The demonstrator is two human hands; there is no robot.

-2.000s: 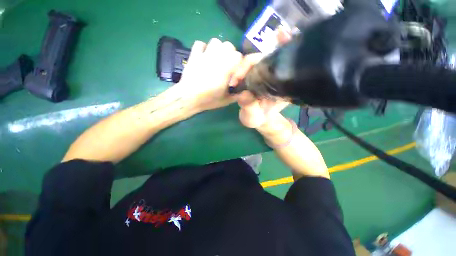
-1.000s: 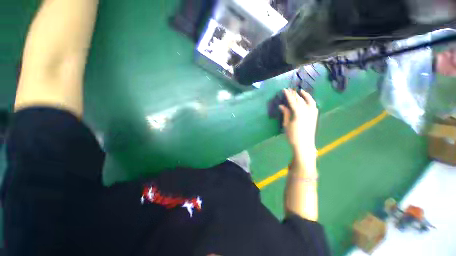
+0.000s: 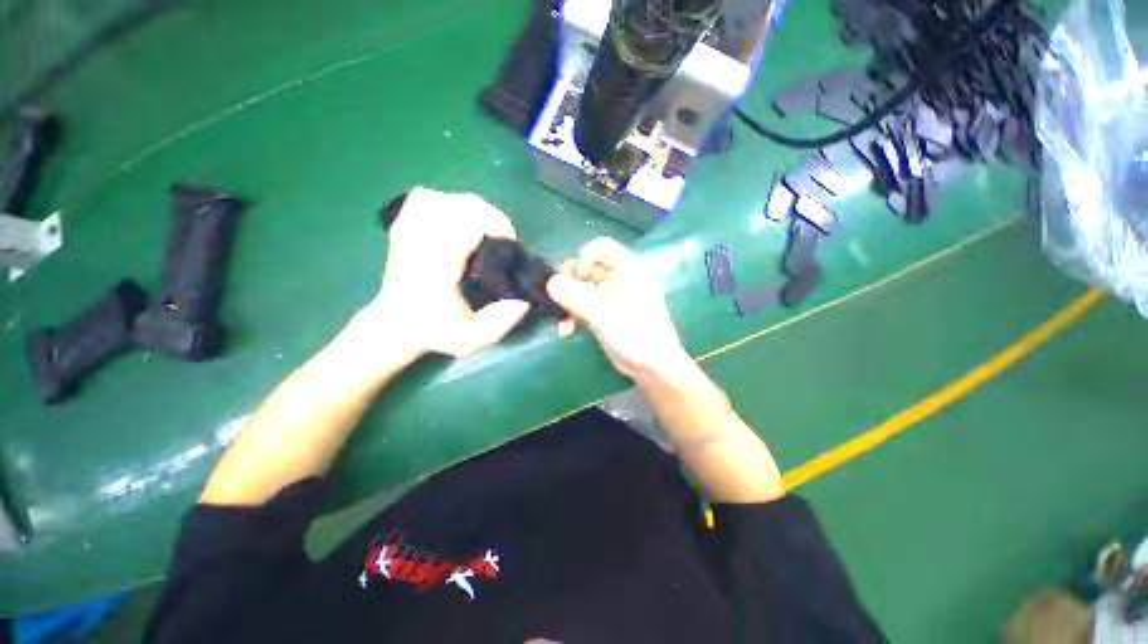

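Note:
My left hand (image 3: 441, 271) is closed around a black battery grip body (image 3: 497, 274), whose wide end shows between thumb and fingers. A small dark part of it also shows beyond the back of the hand. My right hand (image 3: 611, 302) pinches at the near right end of the grip body with its fingertips. Whether a small cover plate is between those fingers is hidden. The electric screwdriver (image 3: 617, 94) stands tip down over the screw feeder (image 3: 598, 189), touched by neither hand.
Other grip bodies (image 3: 189, 271) lie at left. A pile of cover plates (image 3: 944, 107) spreads at upper right, with loose ones nearer. A dark block (image 3: 523, 76) lies beside the feeder. A black cable (image 3: 818, 138) loops behind. A clear plastic bag (image 3: 1108, 164) is at far right.
The left arm has come back from the upper left, and the left hand now holds a grip body. The right hand has moved left from near the cover plates to meet it. The view has shifted.

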